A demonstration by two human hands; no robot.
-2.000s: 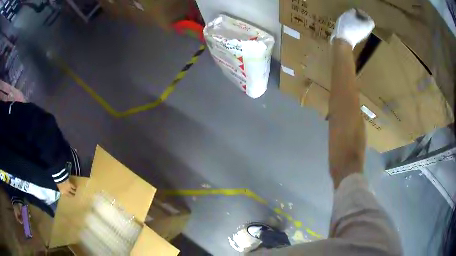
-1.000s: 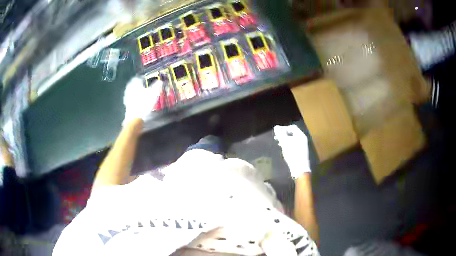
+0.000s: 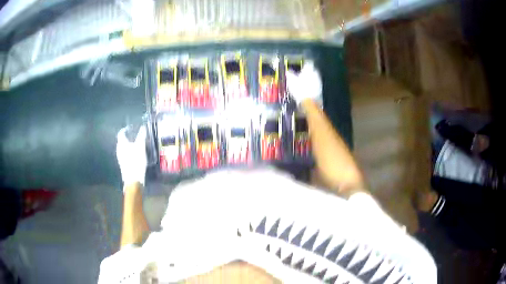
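A clear plastic tray (image 3: pixel 253 108) lies on the dark green bench top and holds two rows of small phones with yellow frames and red keypads, such as the phone (image 3: pixel 207 145) in the near row. My gloved right hand (image 3: pixel 304 83) is on the phone at the far right of the back row and covers part of it; whether it grips the phone is blurred. My gloved left hand (image 3: pixel 132 152) is at the tray's left side, thumb and fingers apart, with nothing seen in it.
Small clear plastic pieces (image 3: pixel 114 73) lie on the green bench top (image 3: pixel 66 122) at the left. A raised shelf edge (image 3: pixel 222 39) runs behind the tray. Brown cartons (image 3: pixel 383 133) stand at the right. A person in dark clothing (image 3: pixel 463 183) is at the far right.
The view has turned, so the tray is now straight and central. My right hand has moved from beside the bench onto the back right phone. My left hand has left the near left phone.
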